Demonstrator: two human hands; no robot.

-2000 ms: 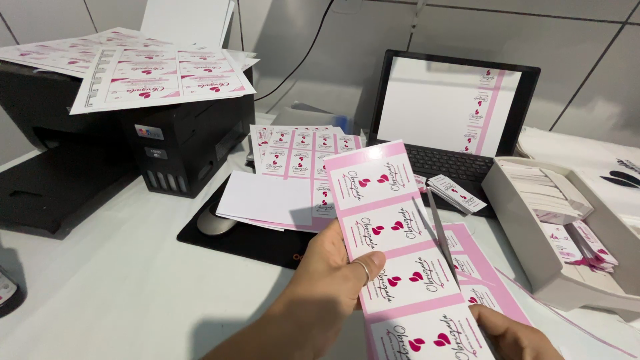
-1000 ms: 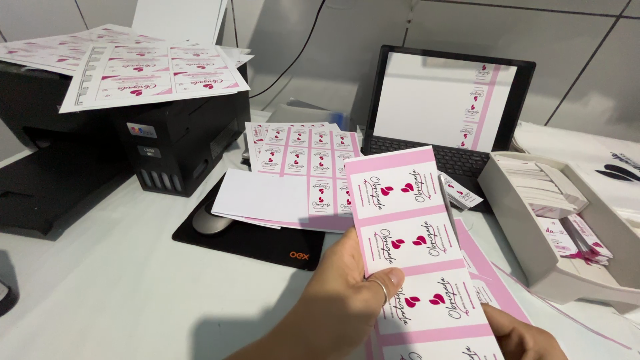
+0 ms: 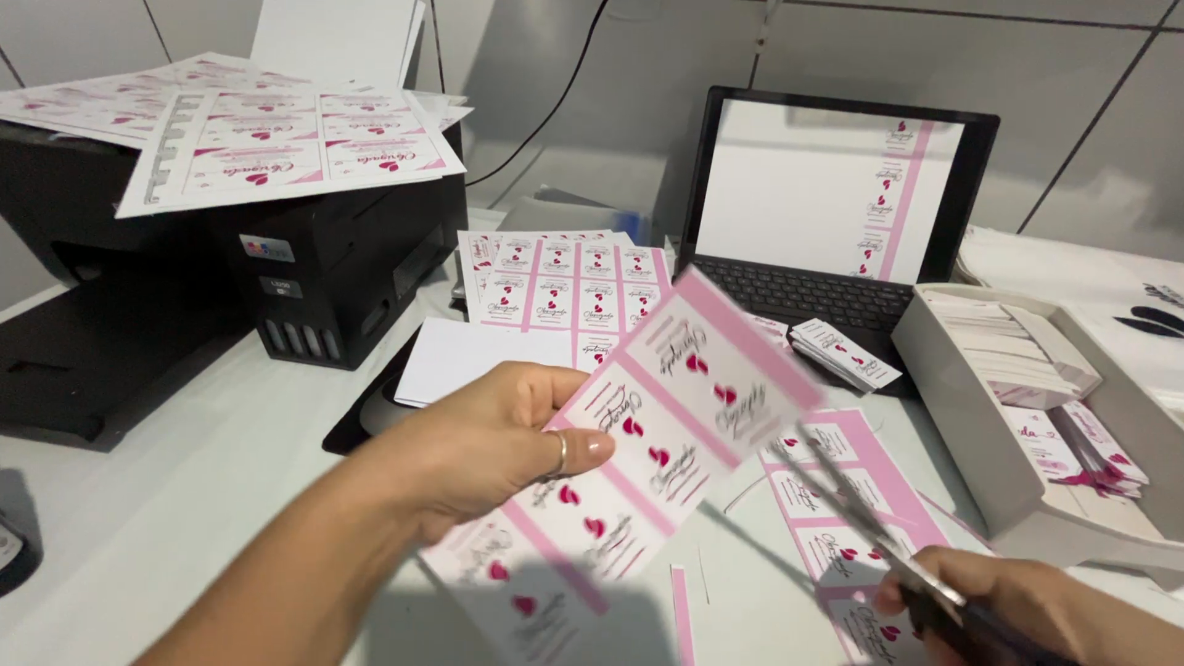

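My left hand, with a ring on the thumb, grips a pink-and-white strip of printed cards by its left edge and holds it tilted above the table. In my right hand, at the lower right, is a pair of scissors. Their blades point up and left, parted a little, with the tips close to the strip's right corner. Under the scissors another printed card sheet lies on the table. A narrow pink paper offcut lies below the held strip.
Behind my hands are printed sheets, a blank white sheet over a mouse, and a laptop with small cut cards on it. A box of cut cards stands right. A black printer carrying printed sheets stands left.
The held strip has turned from nearly upright to slanting, its top now toward the right. My right hand has moved away from the strip, and the scissors have come into fuller view.
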